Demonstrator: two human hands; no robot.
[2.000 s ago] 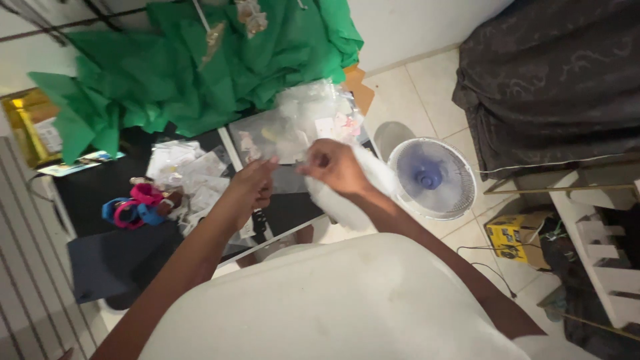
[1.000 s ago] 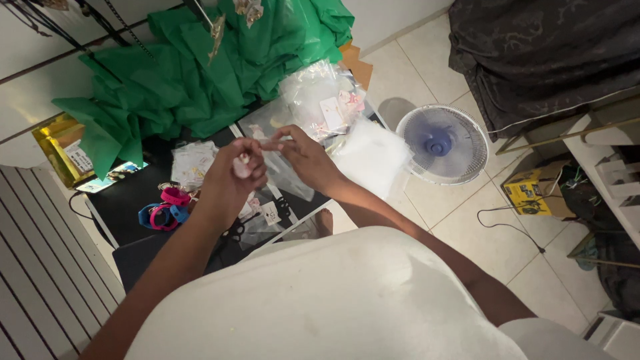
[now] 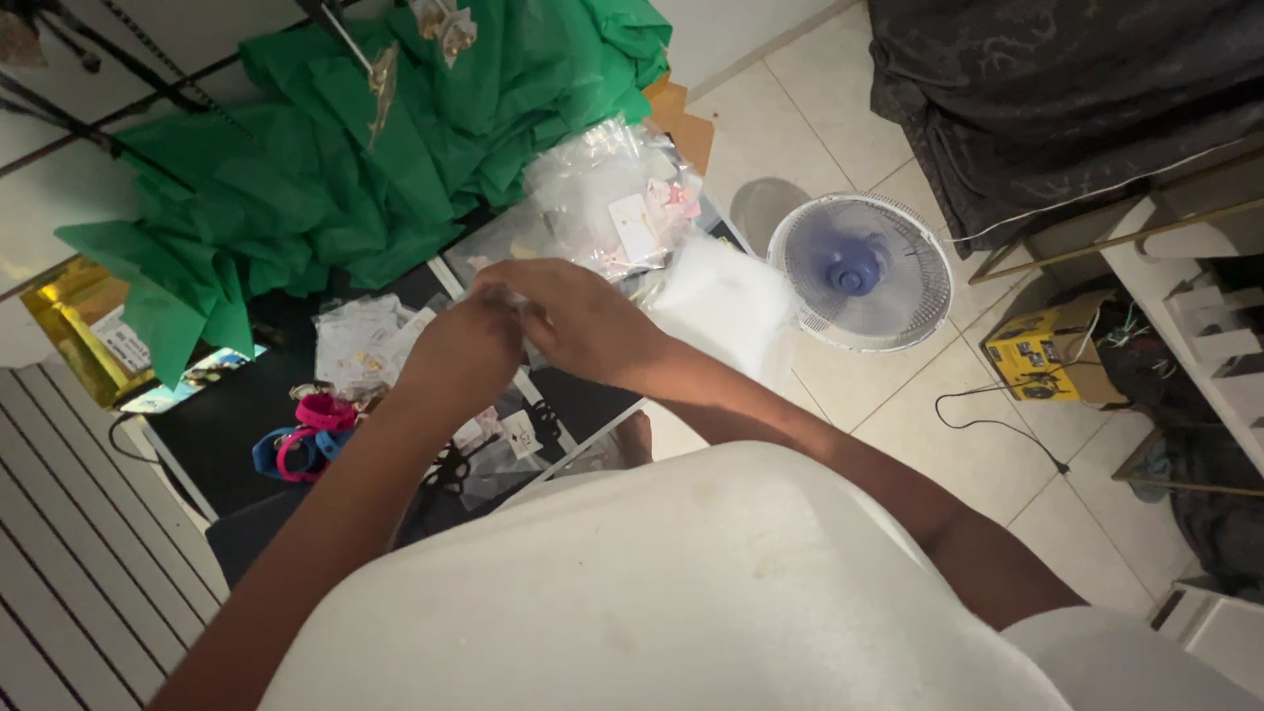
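My left hand [image 3: 466,346] and my right hand [image 3: 578,321] meet above the black table, fingers bent together. Something small and pale, perhaps clear plastic, shows between them; the fingers hide most of it. Left of my left hand lie clear bags with small gold items [image 3: 357,346], and below these are pink and blue wristbands [image 3: 314,434]. Beyond my right hand is a pile of clear plastic bags [image 3: 592,188] with a white card and pink pieces. A stack of white sheets or pouches [image 3: 726,301] lies beside my right wrist. Carded items [image 3: 520,434] and black pieces lie nearer my body.
Crumpled green sheeting [image 3: 375,158] covers the far side of the table, below hanging jewellery [image 3: 383,89]. A gold package [image 3: 94,331] is at the left. On the tiled floor stand a fan [image 3: 859,272] and a yellow box [image 3: 1042,351], with a black cable nearby.
My hands, apart two seconds ago, are now together. The white stack, partly behind my right arm at first, shows more plainly beside it.
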